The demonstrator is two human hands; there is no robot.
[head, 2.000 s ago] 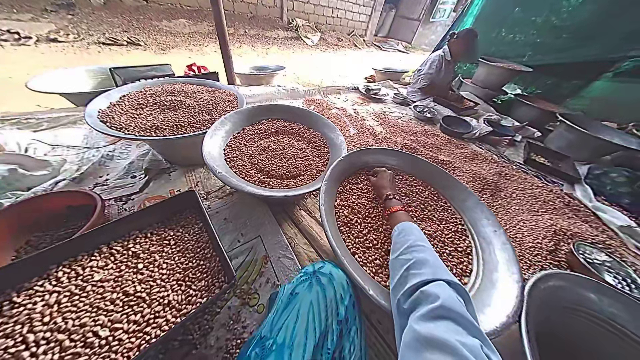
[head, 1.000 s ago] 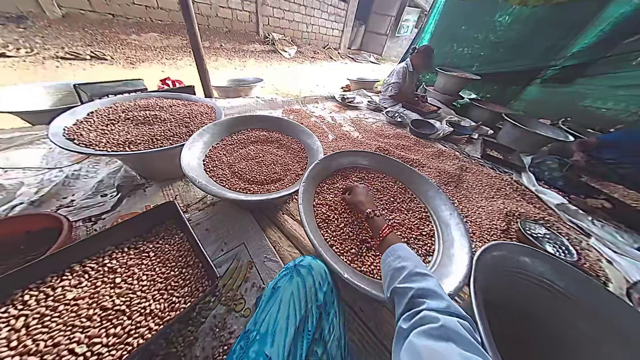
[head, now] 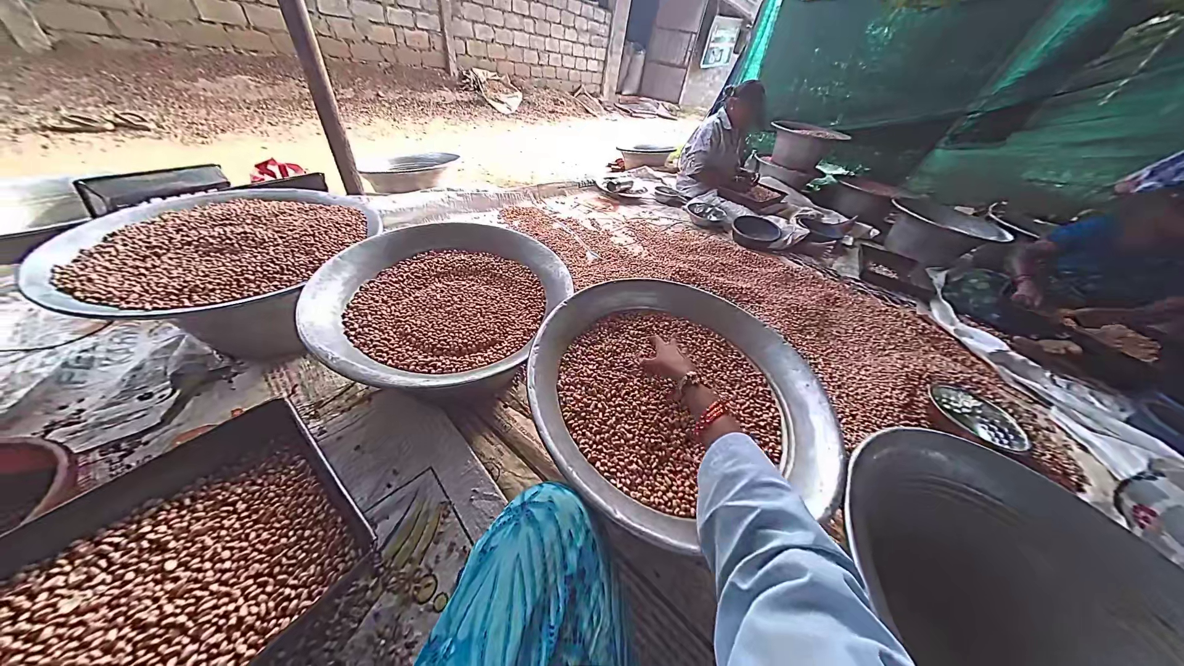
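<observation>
My right hand [head: 668, 359], with beaded red bracelets at the wrist, reaches over a wide metal basin [head: 814, 444] and touches the reddish-brown nuts or seeds [head: 629, 425] inside it. Its fingers look parted, with nothing plainly held between them. Just left of this basin is a second metal basin [head: 324, 324] of the same nuts. A third, larger one [head: 250, 324] stands farther left, heaped full. At lower left a dark rectangular tray [head: 305, 421] holds lighter brown nuts. My left hand is out of view.
Loose nuts [head: 777, 287] cover the sheet beyond the basins. At lower right stands a deep metal basin [head: 999, 555], beside a small bowl [head: 980, 416]. One person [head: 710, 153] sits beyond; another [head: 1110, 250] is at right. A pole [head: 319, 92] rises behind the left basins.
My right hand has gone from a more closed shape on the nuts to one with its fingers more parted. The person at the right has come into view as the view shifted.
</observation>
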